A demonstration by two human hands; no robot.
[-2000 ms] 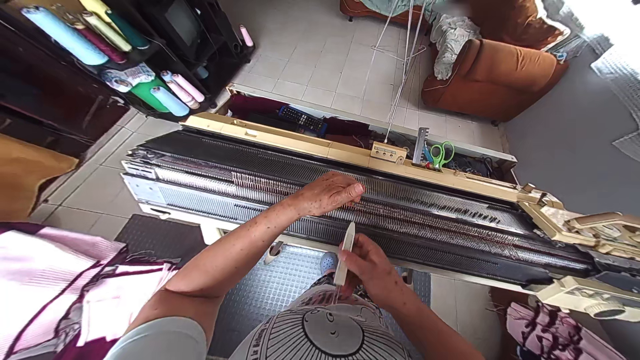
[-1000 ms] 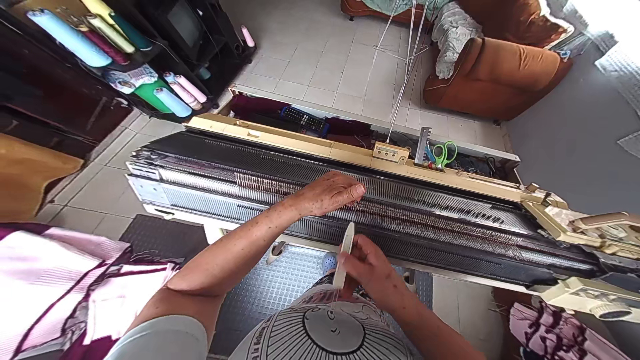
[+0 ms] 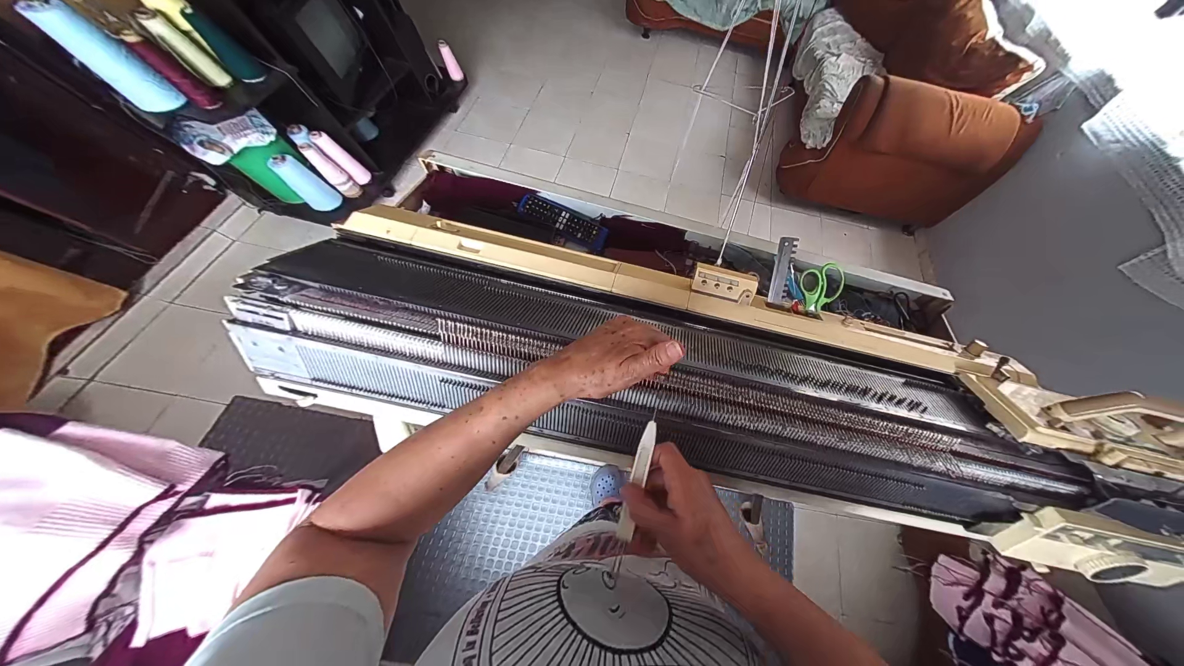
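Observation:
A double-bed knitting machine (image 3: 786, 416) stretches across the view, with rows of needles along both beds. My left hand (image 3: 622, 359) rests over the needle beds near the middle, fingers curled downward; whether it grips anything there cannot be seen. Below it, at the near edge of the front bed, my right hand (image 3: 680, 507) holds a white-handled knitting machine tool (image 3: 642, 470), its thin tip pointing up toward the needles. At the right end sits the cream carriage (image 3: 1091, 546). Strands of yarn (image 3: 747, 176) run down to the cream yarn-side unit (image 3: 723, 282) on the back rail.
Green-handled scissors (image 3: 821, 287) stand at the back rail. Cones of yarn (image 3: 314, 183) are on the dark shelf at left. Pink and maroon knitted pieces (image 3: 83, 536) lie at lower left, more knitted fabric (image 3: 1027, 601) at lower right. An orange armchair (image 3: 916, 148) stands behind.
The tool in my right hand now tilts more, its tip leaning toward the needle bed. My left hand stays in about the same place.

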